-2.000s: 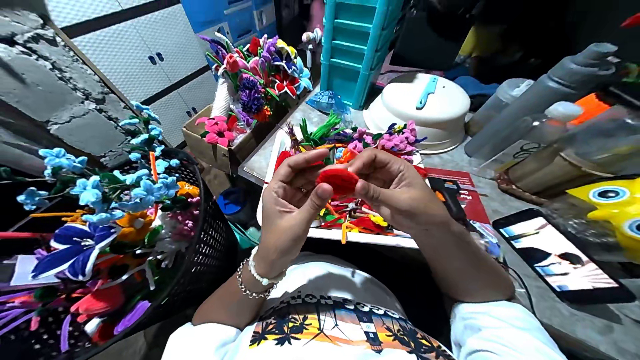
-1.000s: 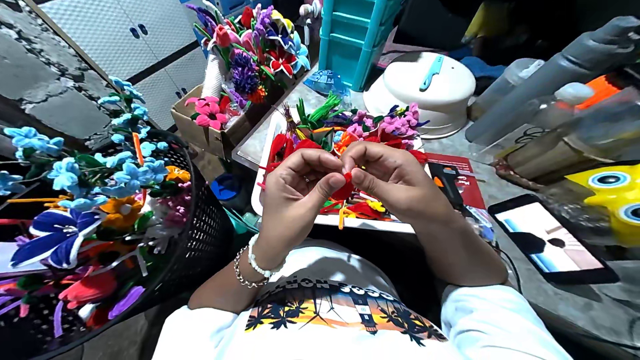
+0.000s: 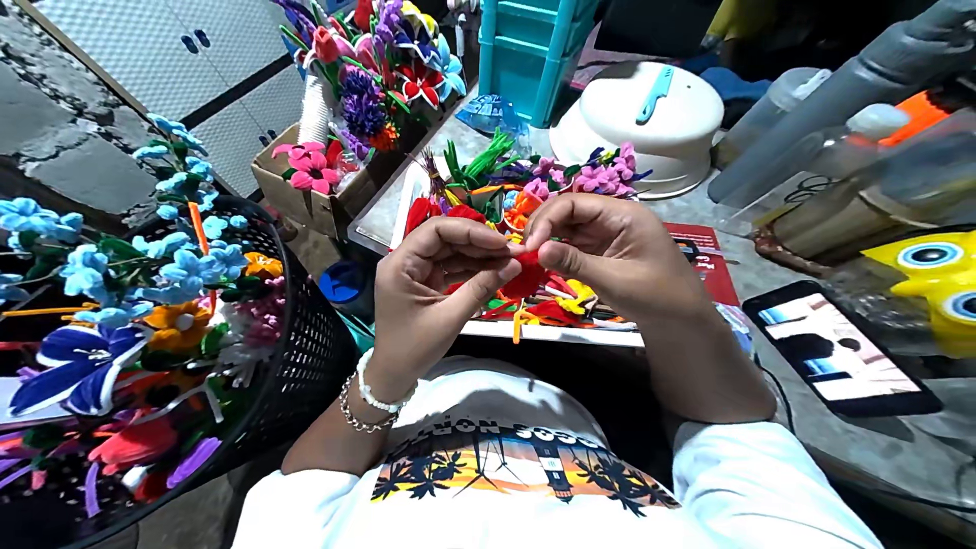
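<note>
Between my two hands is a red fuzzy piece (image 3: 523,276), apparently bent pipe cleaner, pinched at its upper edge. My left hand (image 3: 450,286) grips it with thumb and fingertips; a beaded bracelet and a chain circle that wrist. From the other side my right hand (image 3: 602,248) pinches the same piece, thumb and index finger close to the left fingertips. Below and behind the hands lies a white tray (image 3: 564,332) heaped with colourful pipe-cleaner pieces, including a green bundle (image 3: 480,162) and pink flowers (image 3: 606,174). The fingers partly hide the red piece.
At the left stands a black plastic basket (image 3: 309,335) of pipe-cleaner flowers. Behind it is a cardboard box (image 3: 293,194) with more flowers. A white round turntable (image 3: 652,103) bears a teal tool (image 3: 656,95). A smartphone (image 3: 842,351) lies at the right, near plastic bottles (image 3: 854,137) and a yellow big-eyed object (image 3: 934,286).
The red piece, shown as a flat oval between the hands two seconds ago, now hangs lower beneath the fingertips. Both hands' fingertips have come closer together.
</note>
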